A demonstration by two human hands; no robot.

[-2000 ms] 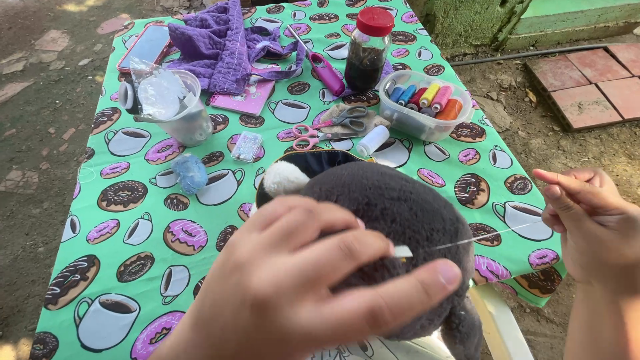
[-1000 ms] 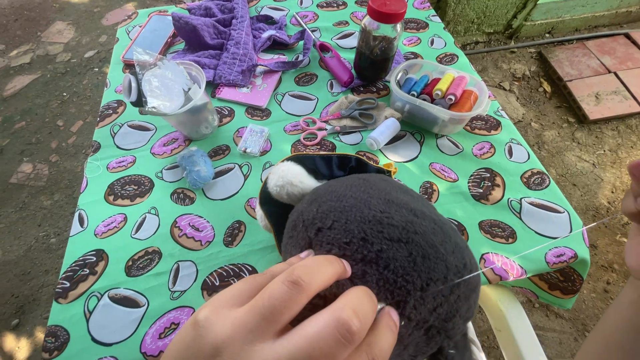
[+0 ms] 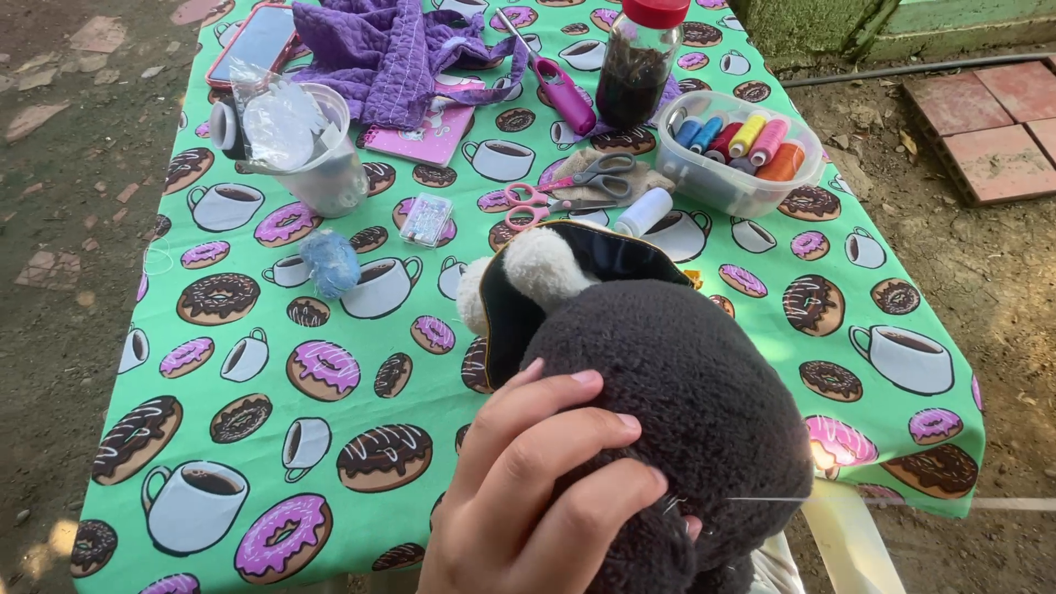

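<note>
My left hand (image 3: 549, 487) grips a dark grey plush toy (image 3: 685, 396) at the lower middle, its fingers pressed into the fabric. White fluffy parts (image 3: 544, 264) and a black piece with yellow edging (image 3: 619, 252) show at the toy's far side. A pale thread (image 3: 891, 502) runs from the toy to the right edge. My right hand is outside the view. No needle can be made out. Beyond the toy lie a white thread spool (image 3: 644, 212) and scissors with pink and grey handles (image 3: 569, 188).
On the patterned tablecloth (image 3: 272, 445) are a tub of coloured spools (image 3: 726, 177), a red-lidded jar (image 3: 635, 74), a magenta-handled tool (image 3: 563, 95), purple quilted fabric (image 3: 379, 66), a plastic cup (image 3: 322, 165), a pin box (image 3: 426, 219), blue fluff (image 3: 330, 262), and a phone (image 3: 254, 43).
My right hand, seen at the right with the thread in both earlier frames, has moved out of view. My left hand has come down onto the toy since two seconds ago.
</note>
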